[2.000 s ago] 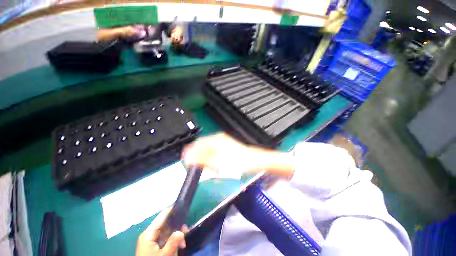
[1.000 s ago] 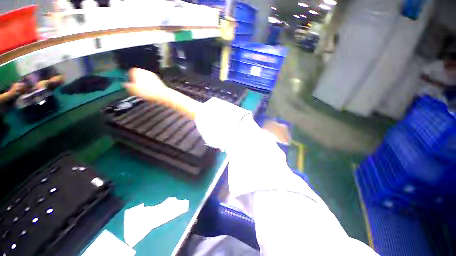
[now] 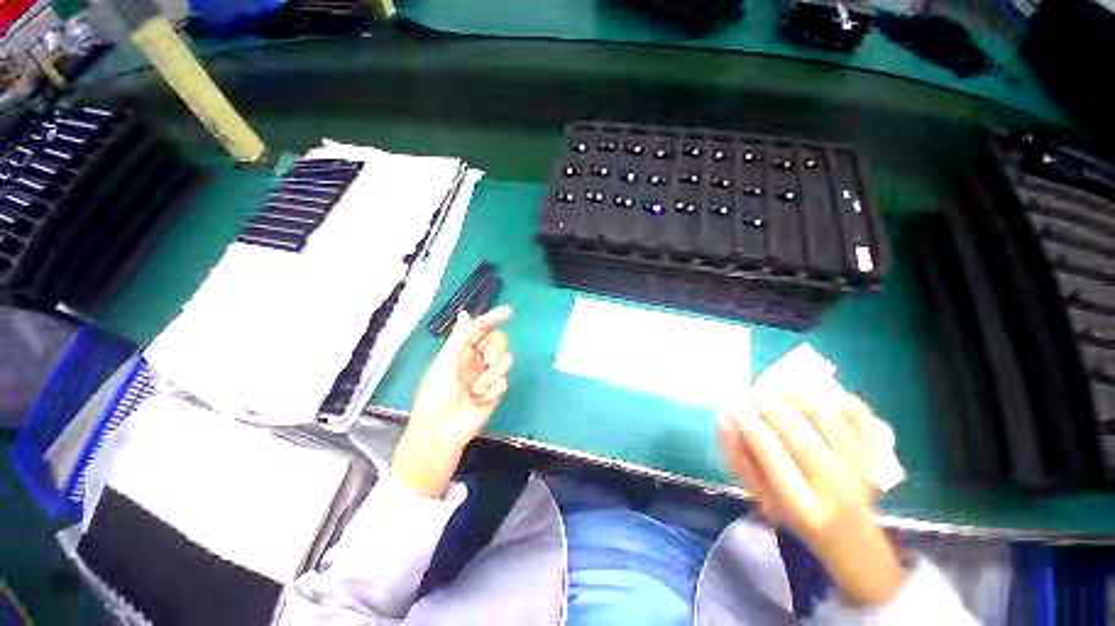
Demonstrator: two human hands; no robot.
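Note:
My left hand is over the bench's front edge, palm turned up, fingers loosely curled and apart, with nothing seen in it. Its fingertips are just below a few slim black housings lying on the green mat. My right hand, slightly blurred, is over a crumpled white wiping cloth; cloth shows above and to the right of the fingers. Whether it grips the cloth is hidden. A flat white paper sheet lies between the hands. Behind it is a black tray stack with rows of small shiny-dotted inserts.
White liner sheets at left carry a row of black bars. A ribbed tray stack stands at right and another tray stack at far left. A blue crate is at lower left. A yellow post rises at upper left.
The view has swung left and down. The right hand has come back from the right-hand tray stack to the cloth. The left hand no longer holds the black bar seen earliest.

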